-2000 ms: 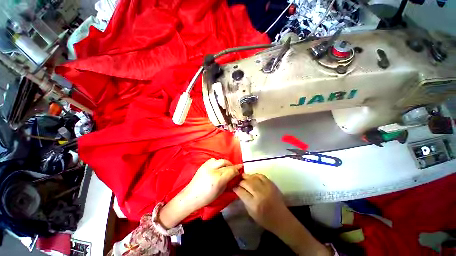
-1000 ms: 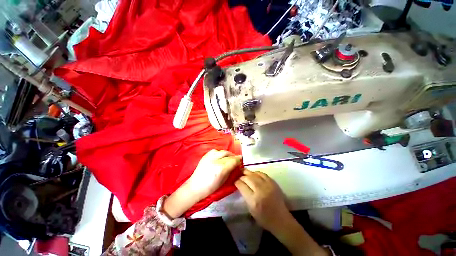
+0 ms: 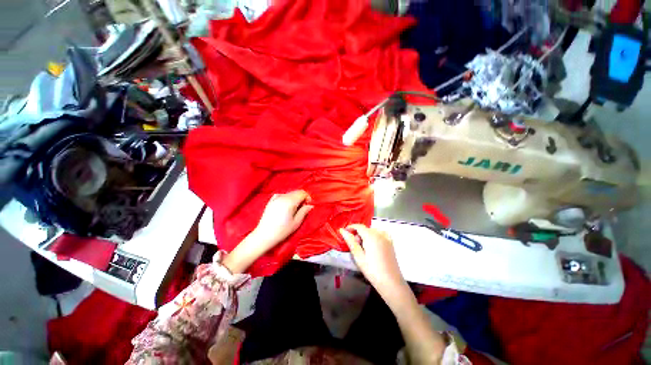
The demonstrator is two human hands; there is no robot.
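Observation:
The red garment piece (image 3: pixel 243 167) lies gathered on the bed, left of and in front of the sewing machine's (image 3: pixel 457 142) needle area. My left hand (image 3: pixel 284 214) rests on the cloth, thumb and fingers curled near each other; whether it pinches cloth I cannot tell. My right hand (image 3: pixel 370 248) is at the cloth's right front edge, thumb and fingertips on that edge. The presser foot and needle are too small and bright to make out. The white lamp (image 3: pixel 355 131) hangs over the cloth and lights it orange.
Blue thread snips (image 3: pixel 462 240) and a red scrap (image 3: pixel 435 214) lie on the bed right of the needle. A green-handled tool (image 3: pixel 544 236) lies farther right. A second machine (image 3: pixel 82 173) with dark cloth stands left. A control box (image 3: pixel 622 58) is at upper right. Red cloth (image 3: pixel 571 328) lies below right.
The view has shifted, showing more of both sides. My left hand has moved back from the cloth's right edge, and the hands are farther apart.

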